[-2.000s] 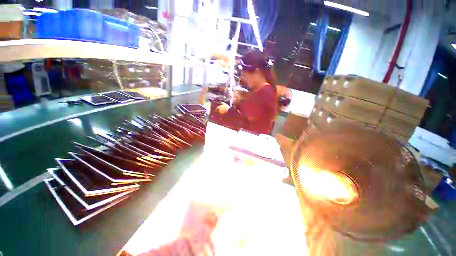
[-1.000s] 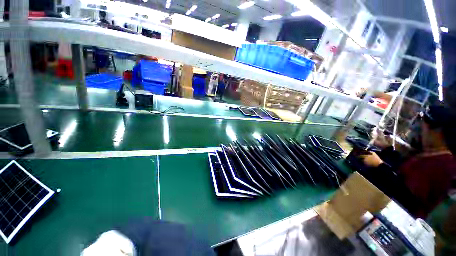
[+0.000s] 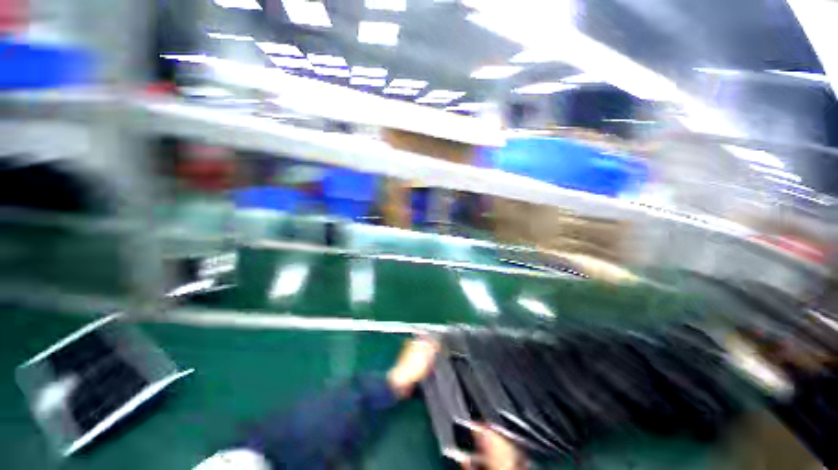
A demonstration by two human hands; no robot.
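Note:
The row of solar panels (image 3: 588,390) leans on the green belt at centre right, dark and motion-blurred. My left hand (image 3: 413,363), in a dark blue sleeve, is at the upper edge of the nearest panel (image 3: 446,404) at the row's left end. My right hand (image 3: 496,450) is at that panel's lower edge, partly cut off by the frame's bottom. Both hands look closed on the panel's edges, but blur hides the fingers.
A separate panel (image 3: 101,381) lies on the belt at left. A pale post (image 3: 129,184) and a long shelf (image 3: 441,170) with a blue bin (image 3: 570,165) stand beyond. A brown cardboard piece (image 3: 763,441) is at lower right. Another person's blurred hand (image 3: 758,363) shows at right.
The view has swung left from the test table to the belt, then tilted up slightly. Both my hands have come to the left end of the panel row.

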